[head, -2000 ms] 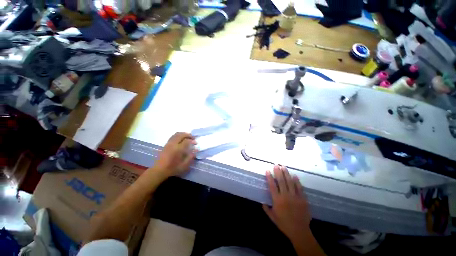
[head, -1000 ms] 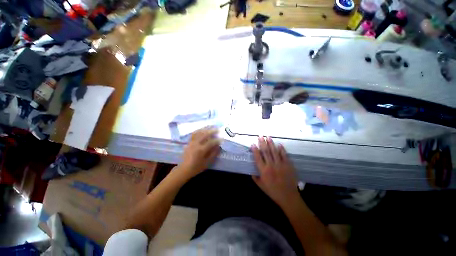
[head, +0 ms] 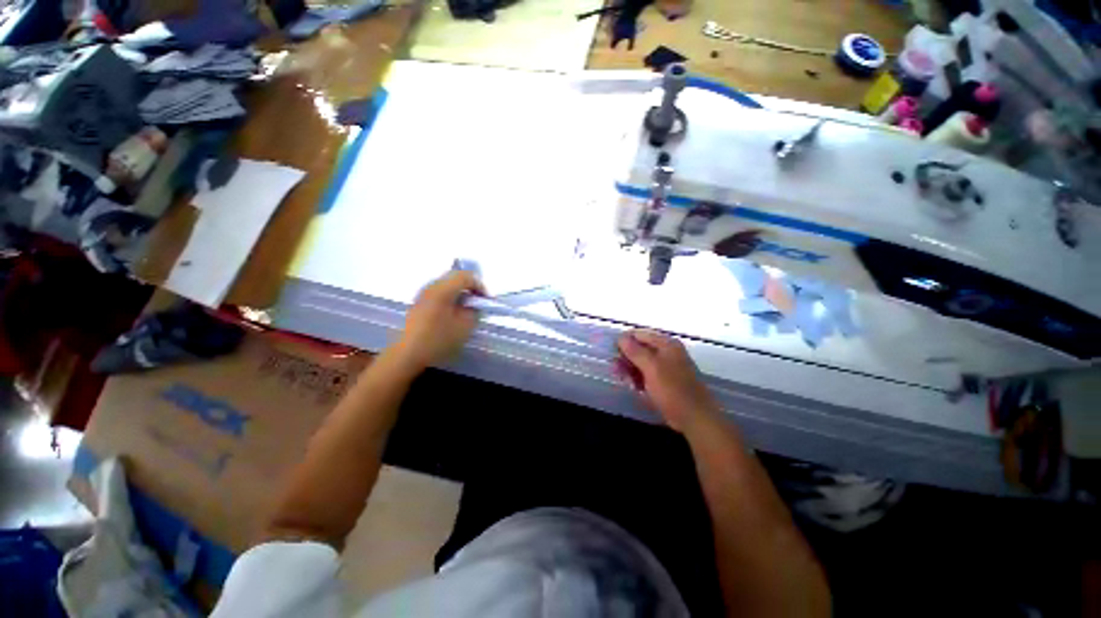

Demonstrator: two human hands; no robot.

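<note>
A pale strip point(head: 531, 316) runs between my hands near the front edge of the white machine table point(head: 423, 181). My left hand point(head: 444, 316) is closed on the strip's left part, and a short bit shows above the fingers. My right hand point(head: 652, 368) pinches its right end at the table edge. Part of the strip bends back near the slot left of the needle. The needle area point(head: 660, 260) of the white sewing machine point(head: 773, 157) is behind my right hand, with no cloth seen under it.
Light blue scraps point(head: 803, 302) lie on the machine bed right of the needle. Loop handles point(head: 1032, 441) show at the right table end. A paper sheet point(head: 236, 229) lies on the brown table at left. A cardboard box point(head: 217, 423) stands below. Thread cones point(head: 960, 130) are behind the machine.
My left hand has moved left and lifted the strip. My right hand was flat with fingers spread and is now curled on the strip's end. The strip is drawn out between them.
</note>
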